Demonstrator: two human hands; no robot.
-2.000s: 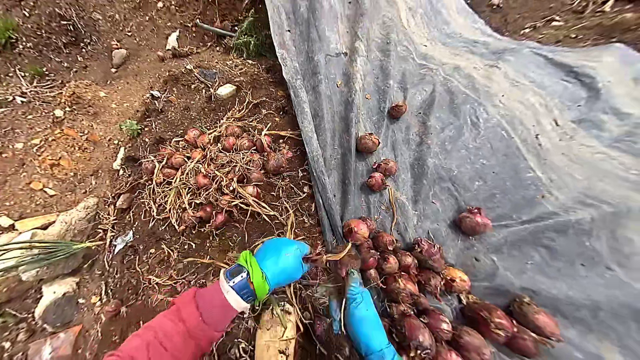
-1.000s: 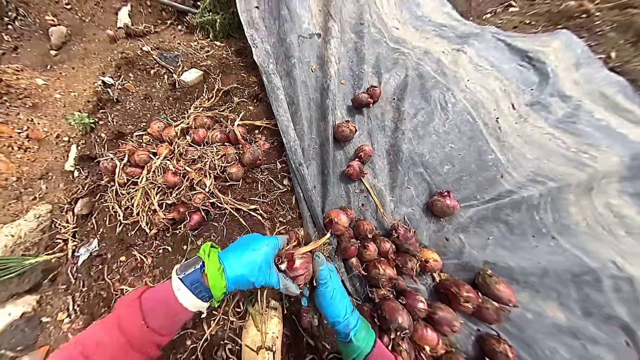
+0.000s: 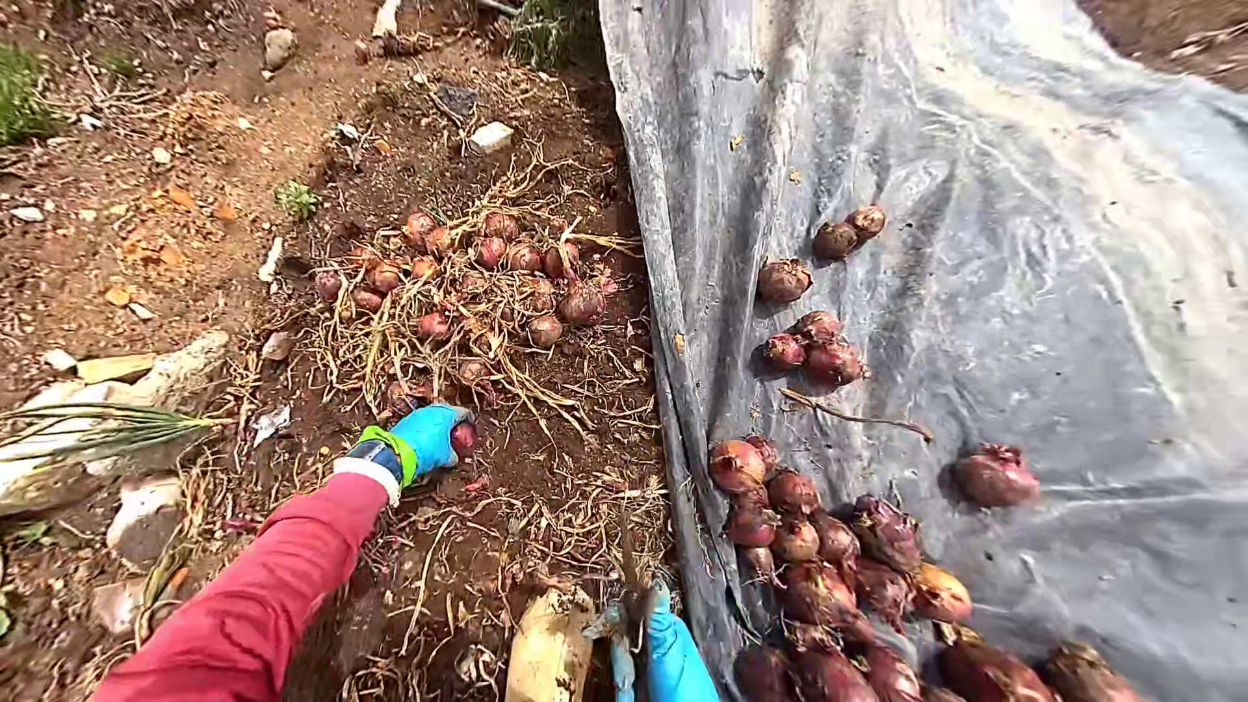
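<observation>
My left hand (image 3: 429,441), in a blue glove with a watch and green band at the wrist, closes around a red onion (image 3: 463,438) at the near edge of the onion pile on the soil (image 3: 489,252). Long dry tops and roots tangle through that pile. At the bottom centre, my right hand (image 3: 676,648), also blue-gloved, holds what look like small hand shears (image 3: 629,595), blades pointing up; their handles are partly hidden. Many red onions (image 3: 814,590) lie heaped on the grey plastic sheet (image 3: 1102,390) to its right, with several more (image 3: 783,281) farther up.
A pale piece of wood (image 3: 549,648) lies left of my right hand. Rocks (image 3: 146,512) and green leaves (image 3: 117,424) are at the left. Loose roots and trimmings (image 3: 575,517) cover the soil beside the sheet's folded edge (image 3: 673,341).
My left hand has moved away from my right hand, left to the soil pile. The onion held between both hands is gone from there. The small upper group on the sheet has gained an onion.
</observation>
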